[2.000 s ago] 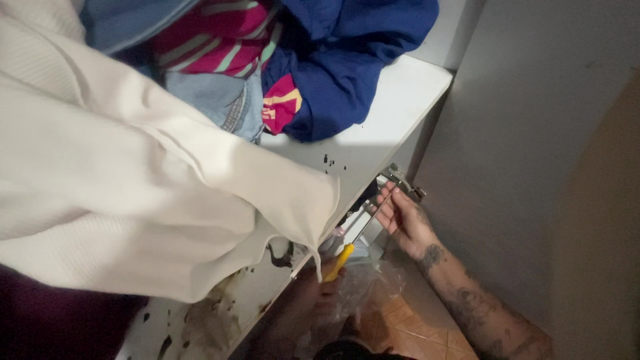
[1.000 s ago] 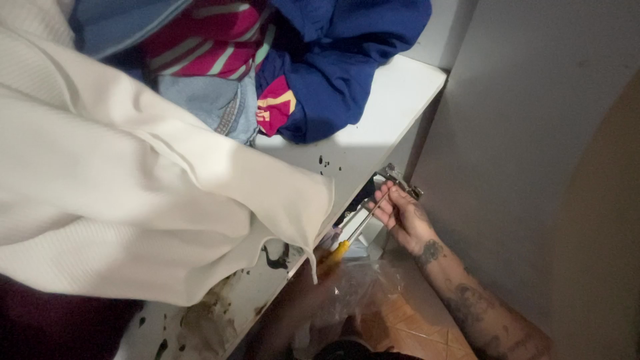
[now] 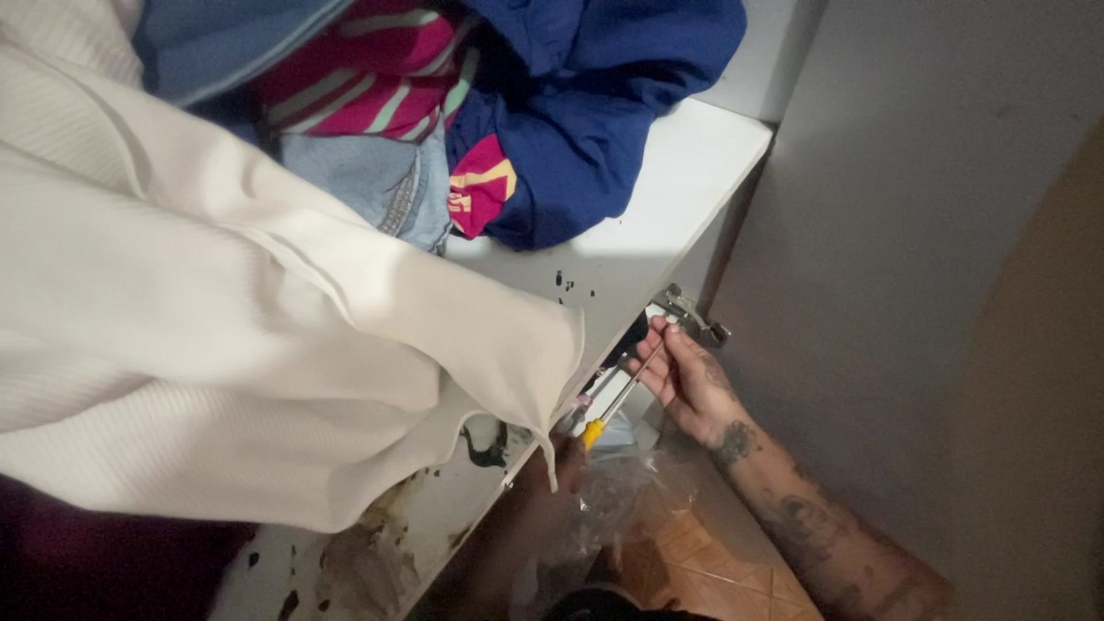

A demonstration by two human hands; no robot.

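My right hand (image 3: 686,371), palm up with a tattooed wrist, has its fingertips around the metal shaft of a screwdriver (image 3: 623,390), close to its tip. That tip end is beside a metal cabinet hinge (image 3: 690,315) between the white panel's edge and the grey surface. Dim and blurred, my left hand (image 3: 565,461) is at the yellow handle (image 3: 592,431) and covers part of it. A small pale piece (image 3: 672,320) shows at my right fingertips; whether it is a separate part, I cannot tell. The exact contact of the tip is hidden.
A cream ribbed garment (image 3: 345,345) hangs over the stained white panel (image 3: 716,147). Blue (image 3: 569,155), denim (image 3: 354,172) and striped magenta (image 3: 371,78) clothes lie behind it. Clear plastic (image 3: 621,500) is below my hands, over orange floor tiles (image 3: 716,561). A grey surface (image 3: 888,259) stands at right.
Less of the yellow handle shows than two seconds ago, and it has shifted slightly along with my left hand. My right hand stays at the shaft by the hinge.
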